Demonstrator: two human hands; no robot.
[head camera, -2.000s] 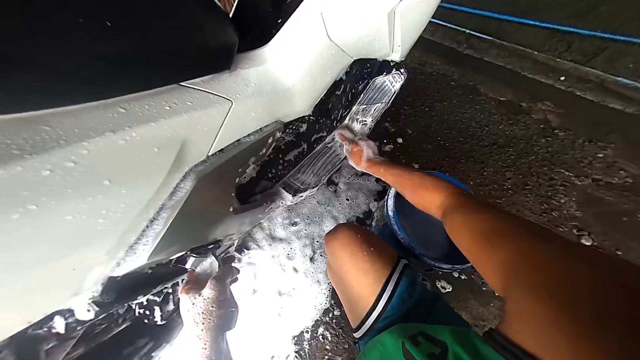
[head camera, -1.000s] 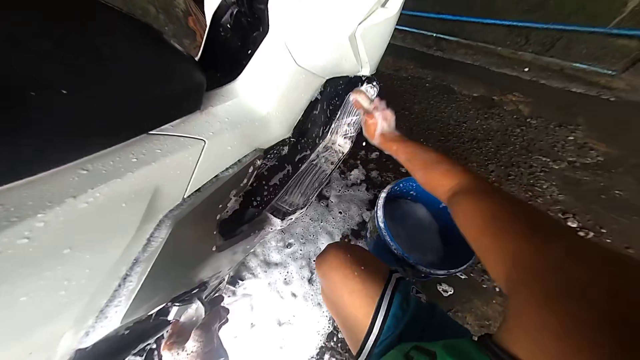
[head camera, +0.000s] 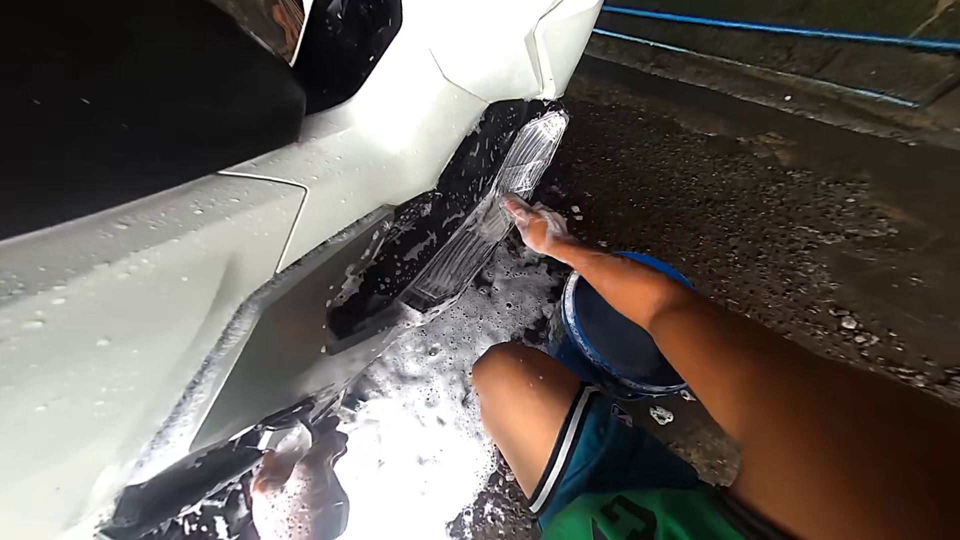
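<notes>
A white scooter's side panel (head camera: 172, 247), dotted with water drops, fills the left of the view. My right hand (head camera: 536, 225), coated in foam, touches the ribbed black footboard (head camera: 457, 259) near its middle. Whether a sponge or cloth lies under those fingers cannot be told. Suds streak the footboard along its length. Low at the left, my left hand (head camera: 289, 480) is wet with foam and lies against the scooter's black lower part (head camera: 187, 480); its fingers are partly hidden. A blue bucket (head camera: 574, 319) holding liquid stands below my right forearm.
White foam (head camera: 420, 427) spreads over the ground between the scooter and my bent knee (head camera: 517, 390). Wet, gritty ground (head camera: 750, 225) lies to the right. Blue pipes or hoses (head camera: 787, 31) run along a low wall at the top right. The black seat (head camera: 135, 112) is at upper left.
My right hand has come back from the front end of the footboard to its middle. My left hand remains low beside the scooter.
</notes>
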